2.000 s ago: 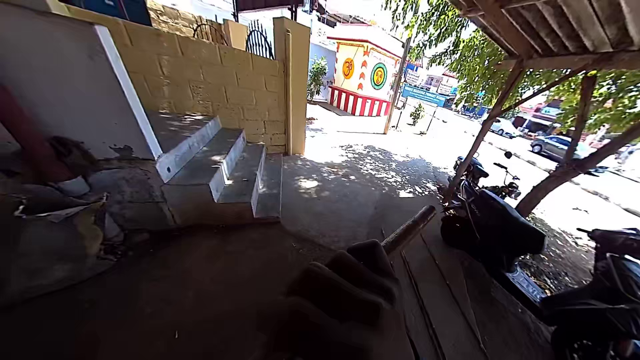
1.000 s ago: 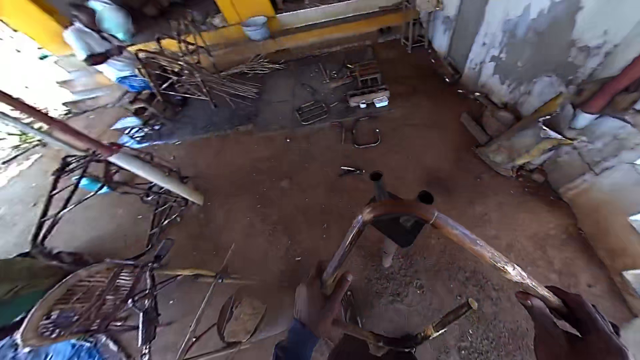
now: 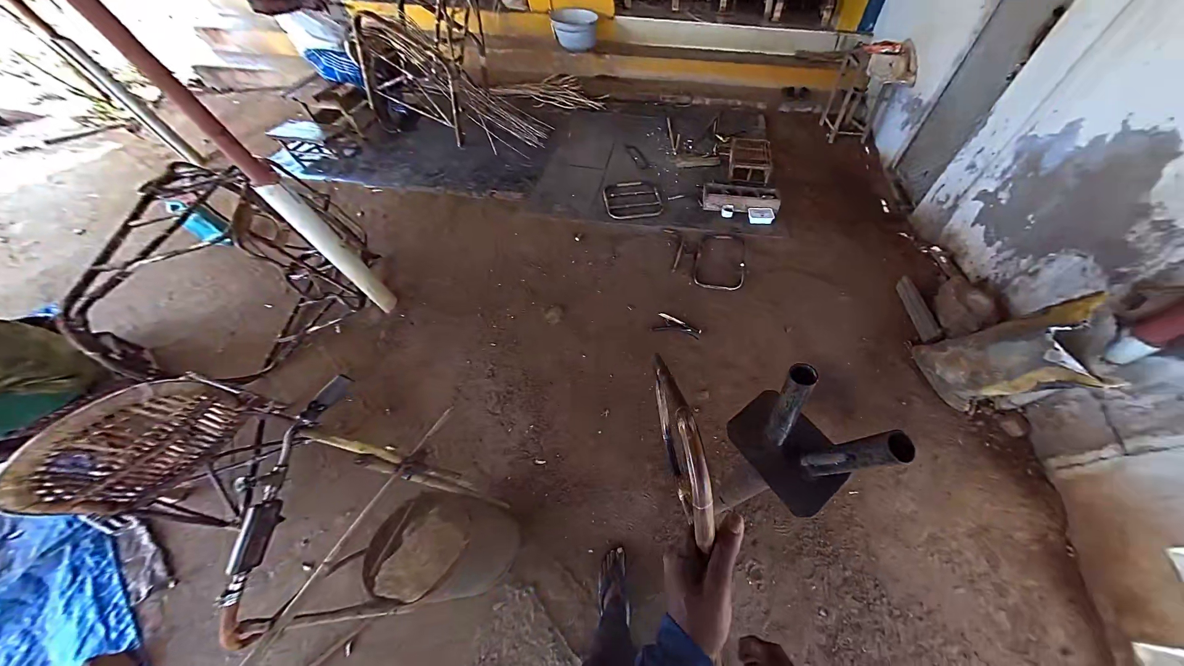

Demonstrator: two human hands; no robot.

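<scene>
My left hand (image 3: 705,587), below a blue sleeve, grips a glossy bent cane pole (image 3: 696,462) near its lower end. The cane points away from me and is seen nearly edge-on. Just right of it stands a metal bending stand (image 3: 788,453), with two open tubes on a dark square plate; whether the cane touches it I cannot tell. Only part of my right hand (image 3: 763,650) shows at the bottom edge, right of the left hand, and what it holds is hidden. A torch-like metal tool with a dark grip (image 3: 254,536) rests at the lower left.
A round woven cane frame (image 3: 139,449) and a tangled cane frame (image 3: 120,264) stand left, beside a red and white post (image 3: 319,240). A metal basin (image 3: 444,548) lies near my foot. Ahead are cane bundles (image 3: 462,92), a wooden box (image 3: 740,196) and small frames. A peeling wall (image 3: 1064,176) stands right.
One second ago the cane lay across the stand's tubes, with my right hand by its right end. Now it is left of the tubes, and my right hand is low at the frame's edge.
</scene>
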